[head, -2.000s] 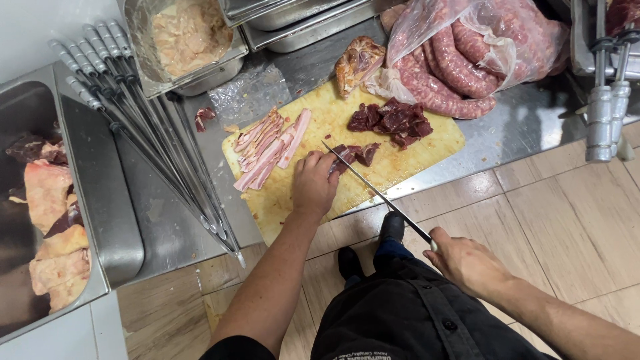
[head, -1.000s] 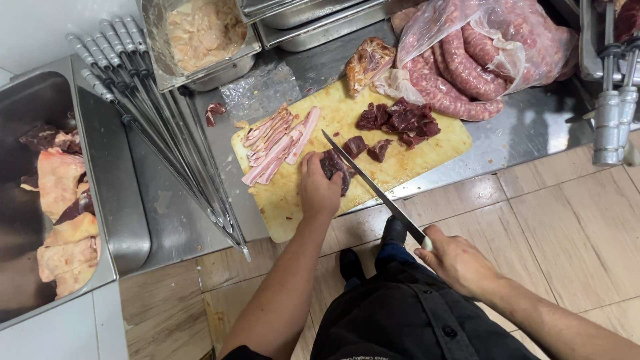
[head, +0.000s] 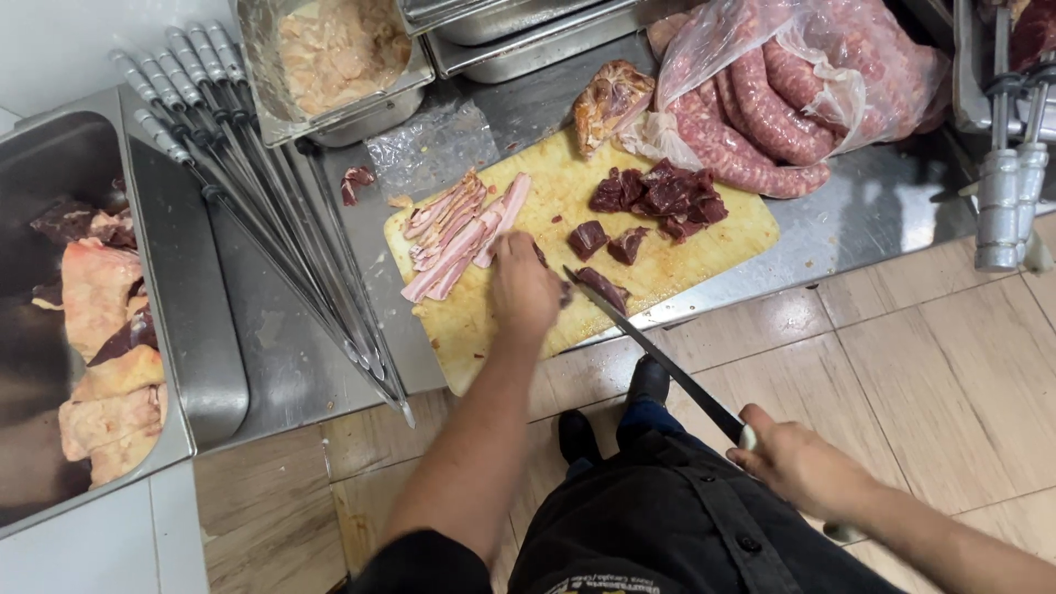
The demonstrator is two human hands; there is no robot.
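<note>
My left hand (head: 525, 285) rests on a piece of dark red meat at the middle of the yellow cutting board (head: 511, 181); the fingers cover most of that piece. My right hand (head: 792, 458) grips the light handle of a long knife (head: 660, 355), whose tip is on the board beside a cut slice of dark meat (head: 602, 289). Above the slice lie two dark meat chunks (head: 587, 240) and a pile of cut meat (head: 664, 198). Strips of bacon (head: 466, 235) lie left of my left hand. A browned piece of smoked meat (head: 609, 107) sits at the board's top edge.
Metal skewers (head: 280, 223) with grey handles lie left of the board, beside a steel tub (head: 186, 330) holding meat pieces. Behind are a steel pan of pale meat (head: 342, 54) and stacked steel pans (head: 528, 49). Raw sausages (head: 775, 107) in plastic lie behind right; more skewers (head: 998, 198) overhang the right edge.
A slice of dark meat now lies apart by the knife tip. One second ago the dark piece showed between my left hand and the blade; now my left hand mostly covers it.
</note>
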